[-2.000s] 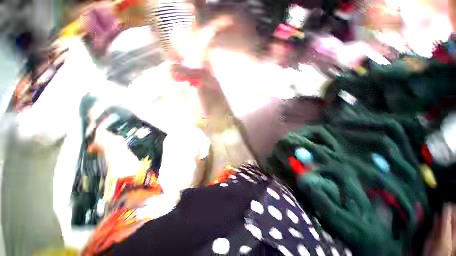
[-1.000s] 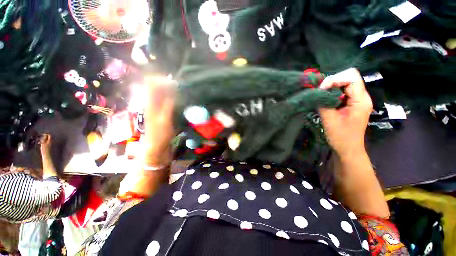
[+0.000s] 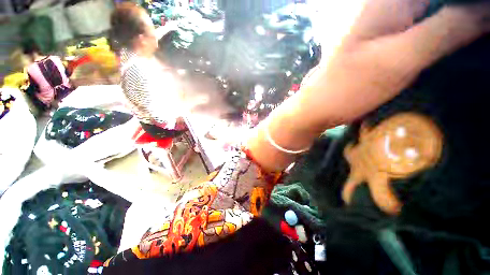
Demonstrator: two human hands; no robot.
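Note:
A dark green garment [image 3: 333, 198] fills the right side, close to the camera, with a tan-orange gingerbread man appliqué [image 3: 403, 147] on it. My left arm, with a thin pale band on it, crosses from the patterned sleeve towards the upper right. My left hand [image 3: 408, 53] is very near the camera, overexposed and cut off by the edge; its fingertips and any grip cannot be made out. My right hand is not in view. Green plush with a pale blue dot and a red-and-white patch [image 3: 290, 228] lies below my forearm.
A person in a striped top [image 3: 142, 88] sits at the left by a table edge. Another person in pink [image 3: 48, 78] is farther back. White sacks hold decorated green garments [image 3: 80, 231] at the left. More dark garments [image 3: 252, 59] lie behind my arm.
The view has swung left. The lettered garment held between both hands is no longer seen that way. My left arm now reaches across to the upper right; my right hand has left the picture.

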